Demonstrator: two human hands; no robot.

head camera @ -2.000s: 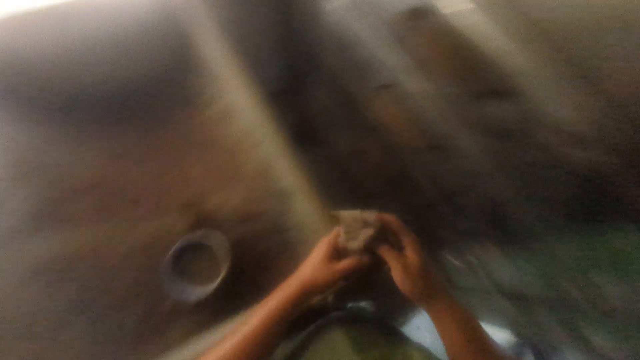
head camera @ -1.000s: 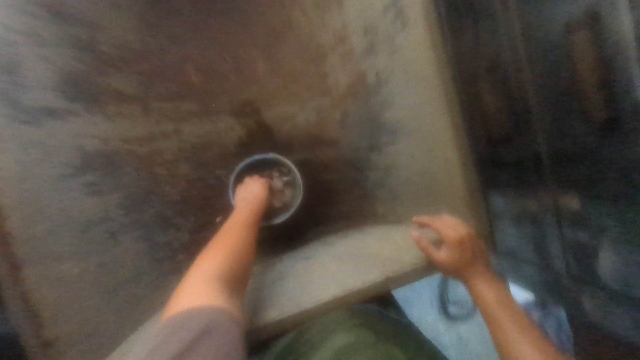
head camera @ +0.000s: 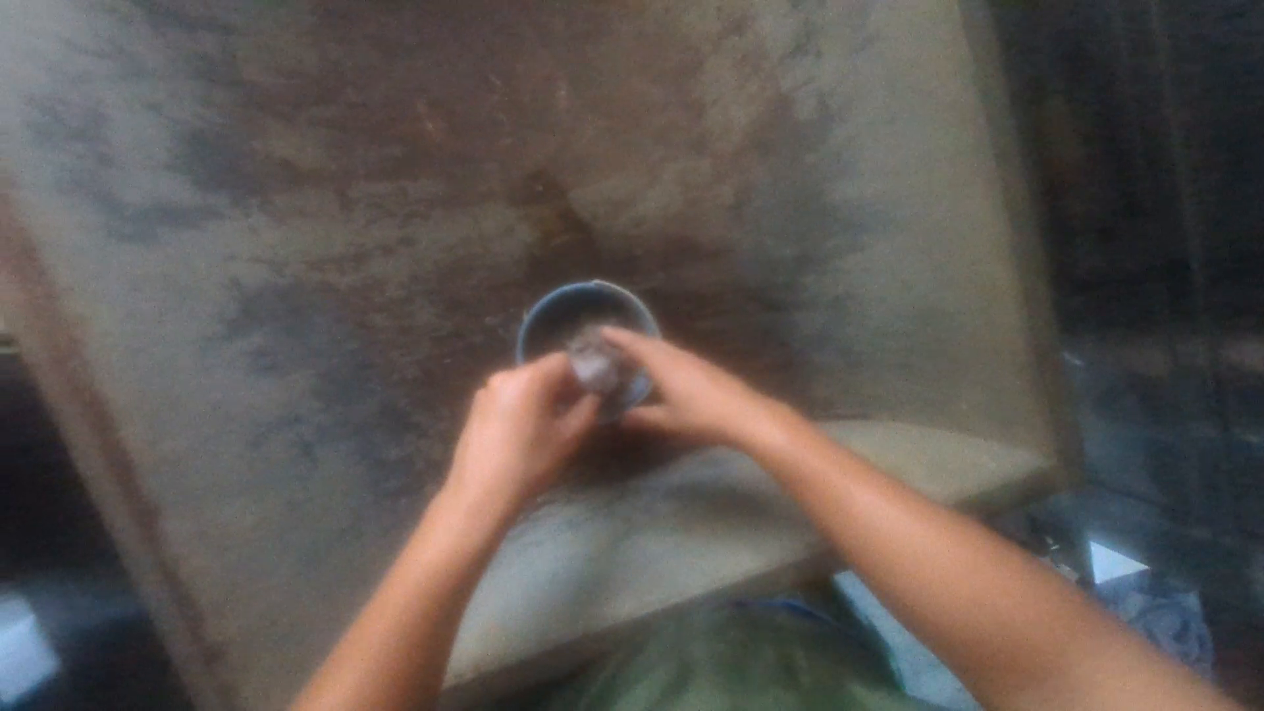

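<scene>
A small greyish-white lump (head camera: 594,367), blurred, sits between my two hands above a round bowl (head camera: 590,286). My left hand (head camera: 528,420) pinches its left side with thumb and fingers. On the other side my right hand (head camera: 681,390) curves around the lump, its fingers touching or very near it. The bowl rests on the stained board or tabletop (head camera: 642,118) close to its near edge. My hands hide the bowl's lower part, and what lies inside is too blurred to tell.
The surface's long right edge (head camera: 1027,257) runs beside a dark area, and its left edge (head camera: 89,425) slants down. Green cloth (head camera: 731,657) covers my lap below the near edge. A pale crumpled item (head camera: 1165,622) lies at the lower right.
A second ago my left hand was in the bowl and my right hand was apart near the right edge. Both hands have since come together over the bowl, around the lump.
</scene>
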